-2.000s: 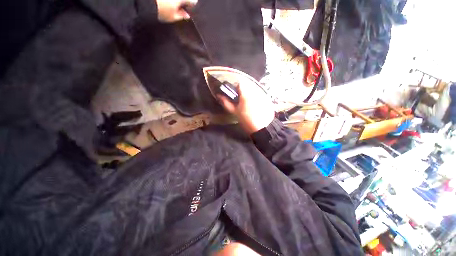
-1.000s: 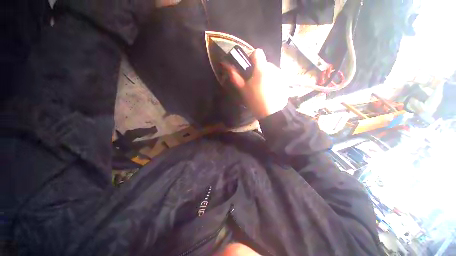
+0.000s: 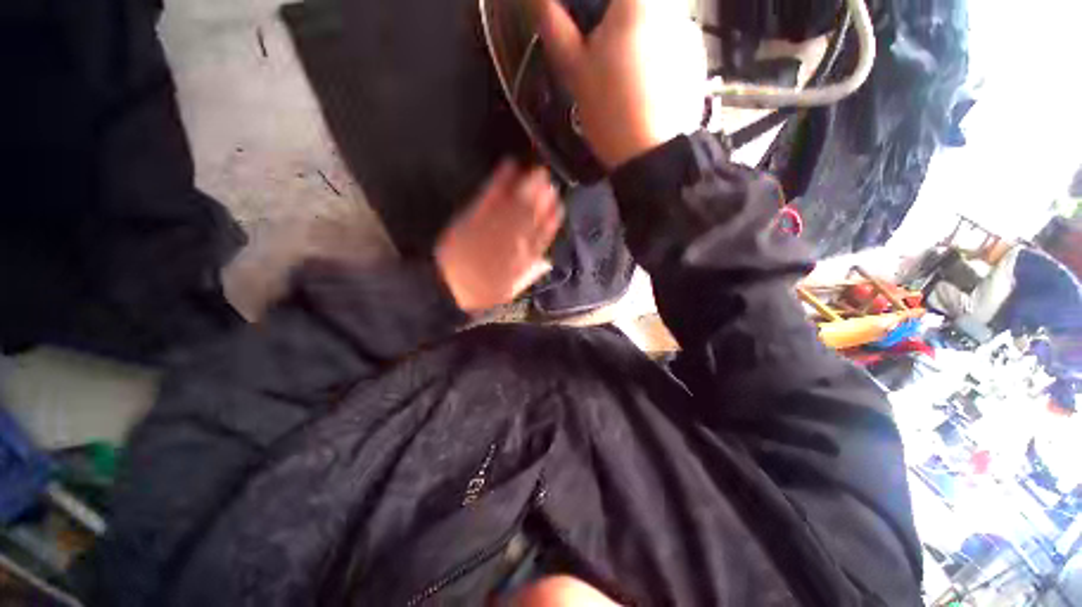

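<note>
My right hand (image 3: 629,77) grips the handle of the iron (image 3: 522,83) near the top of the picture; the iron's top edge is cut off by the frame. The iron lies over dark cloth (image 3: 386,107) on the pale pressing table (image 3: 255,148). My left hand (image 3: 498,237) is blurred, on or just above the near part of the cloth, left of the iron's near end. Its fingers are partly spread; whether it holds the cloth is unclear.
A pale hose (image 3: 807,93) curves right of the iron. A red scissor loop (image 3: 789,221) shows beyond my right sleeve. Dark cloth (image 3: 83,178) hangs at the left. An orange wooden frame (image 3: 860,330) and bright clutter lie at the right.
My right hand and the iron have moved up towards the far side. My left hand has come from the top edge down to the near part of the cloth.
</note>
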